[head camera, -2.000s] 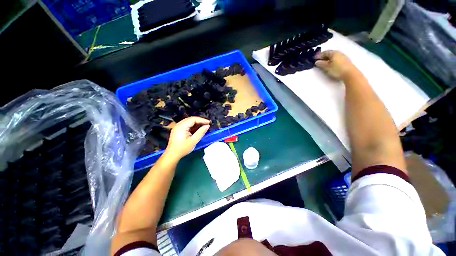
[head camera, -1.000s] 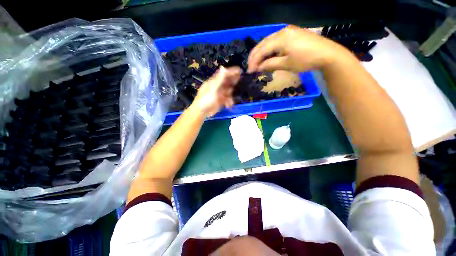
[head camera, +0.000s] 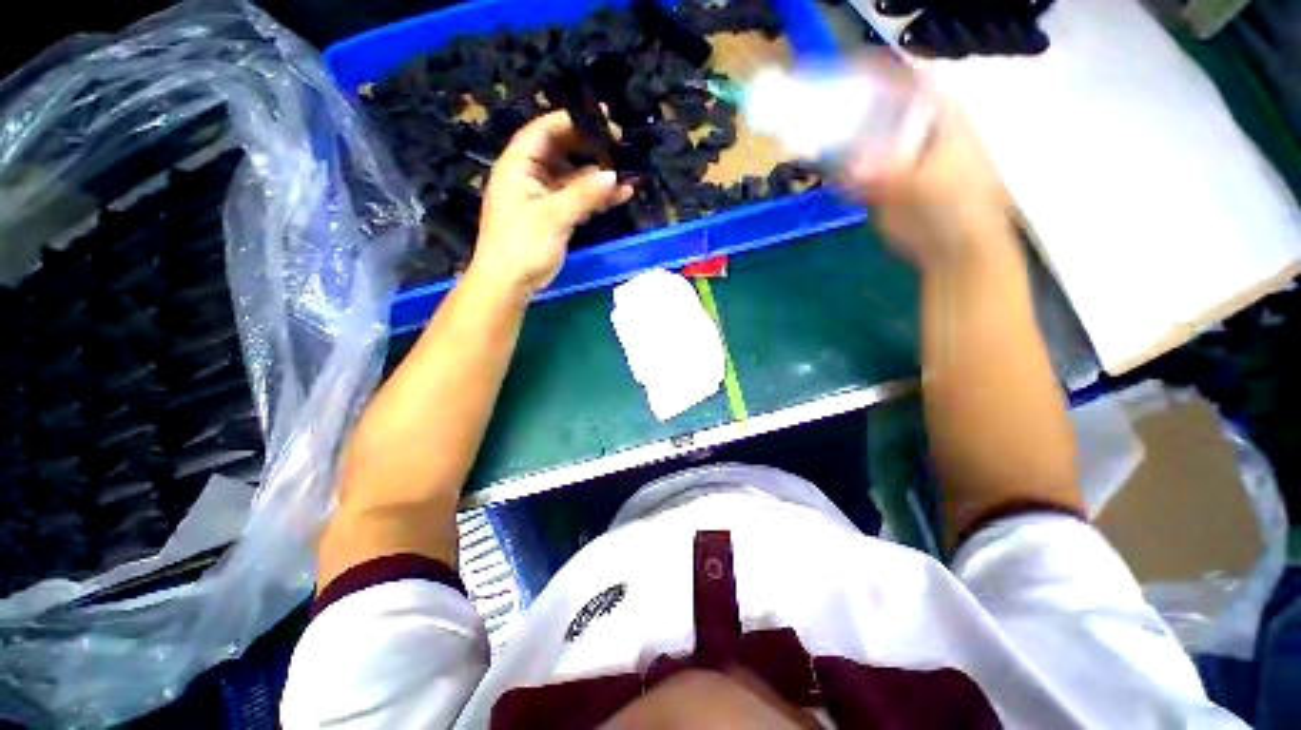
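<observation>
My left hand (head camera: 539, 193) is over the near side of the blue tray (head camera: 492, 287), its fingers and thumb around a black housing (head camera: 582, 107) that blends with the dark pieces behind it. My right hand (head camera: 913, 164) is blurred over the tray's right end. It holds the whitish glue bottle (head camera: 806, 110), whose pale blue-green tip points left towards the housing. Small black pieces (head camera: 428, 136) fill much of the tray. The white pad (head camera: 668, 342) lies on the green mat.
A yellow-green strip (head camera: 723, 350) with a red end lies beside the pad. A clear plastic bag (head camera: 307, 357) surrounds black parts at left. The white sheet (head camera: 1127, 186) at right bears assembled black parts (head camera: 977, 26). A bag with cardboard (head camera: 1191, 492) is at lower right.
The glue bottle has left the bench and is in my right hand, raised over the tray. My left hand has come to hold a housing. The view has shifted, with the tray now higher in it.
</observation>
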